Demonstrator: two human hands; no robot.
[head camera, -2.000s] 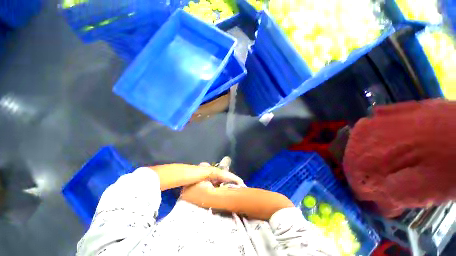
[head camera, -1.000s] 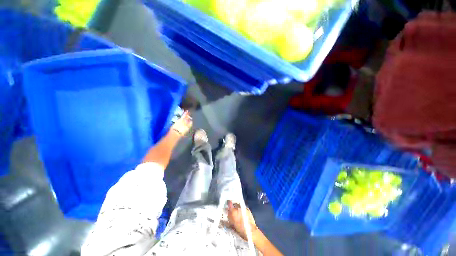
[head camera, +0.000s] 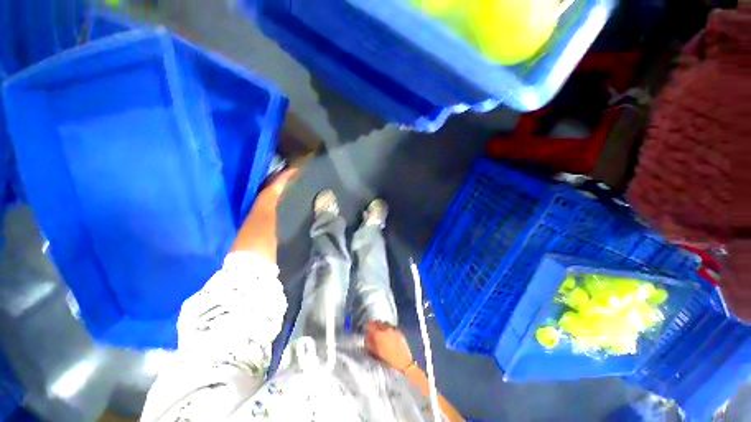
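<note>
An empty-looking blue plastic tote (head camera: 132, 189) fills the left side. A second blue tote (head camera: 226, 124) shows partly behind its right edge. My left arm reaches forward beside these totes. My left hand (head camera: 282, 177) is small and blurred at the second tote's right rim; whether it grips anything is unclear. My right hand (head camera: 384, 339) hangs low in front of my thigh, blurred, with its fingers not clear. A thin white cord or strip (head camera: 422, 317) hangs beside it.
A blue tote of yellow-green balls (head camera: 502, 25) stands on stacked totes at the top. At right, a smaller tote (head camera: 527, 330) of yellow-green balls sits by blue mesh crates (head camera: 494, 239). A person in red (head camera: 700, 140) is at far right, near a red crate (head camera: 564, 148).
My hands were together in front of me, then parted, the left to the totes, the right down. The left totes look nearer and have shifted left and up since one second ago.
</note>
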